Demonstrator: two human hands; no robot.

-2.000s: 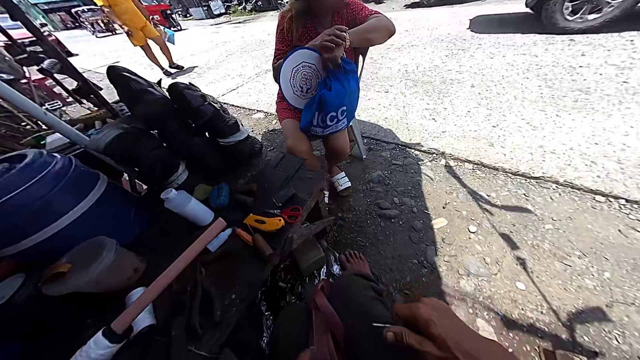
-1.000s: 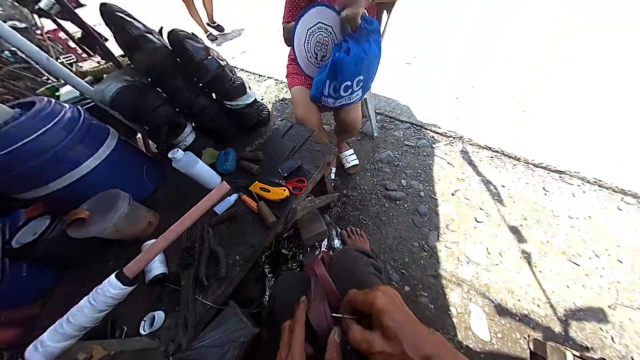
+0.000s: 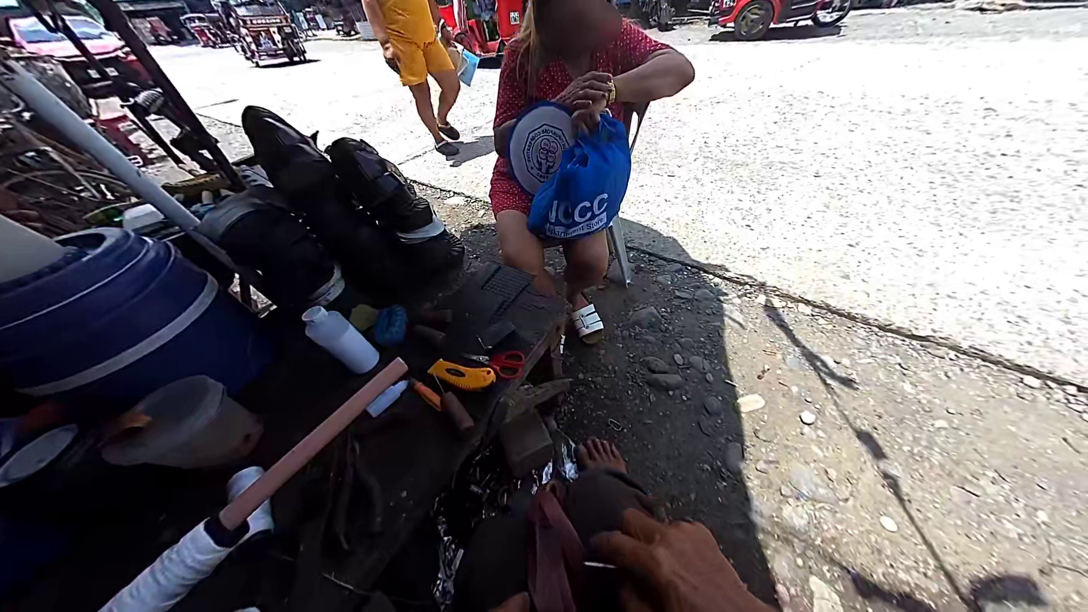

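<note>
At the bottom of the view, my right hand (image 3: 676, 565) is closed around a thin, pale metal tool (image 3: 600, 564), whose tip lies against a dark reddish strap (image 3: 552, 544) over my lap. Only a small bit of my left hand (image 3: 512, 603) shows at the bottom edge, left of the strap; its grip is hidden. Beyond my knees is a low, dark wooden bench (image 3: 544, 327) with a yellow-handled cutter (image 3: 461, 374), red-handled scissors (image 3: 507, 364), an orange-handled tool (image 3: 427, 394) and a white plastic bottle (image 3: 340, 339).
A person (image 3: 586, 102) in a red dress sits facing me, holding a blue bag (image 3: 586, 183) and a round fan (image 3: 541, 149). Left are a blue drum (image 3: 127, 314), a plastic container (image 3: 191, 425) and a pole (image 3: 314, 442). Someone in yellow (image 3: 416, 59) is on the road.
My left hand, plain beside the strap one second ago, is now mostly below the view. The view has tilted up. My right hand still holds the thin tool.
</note>
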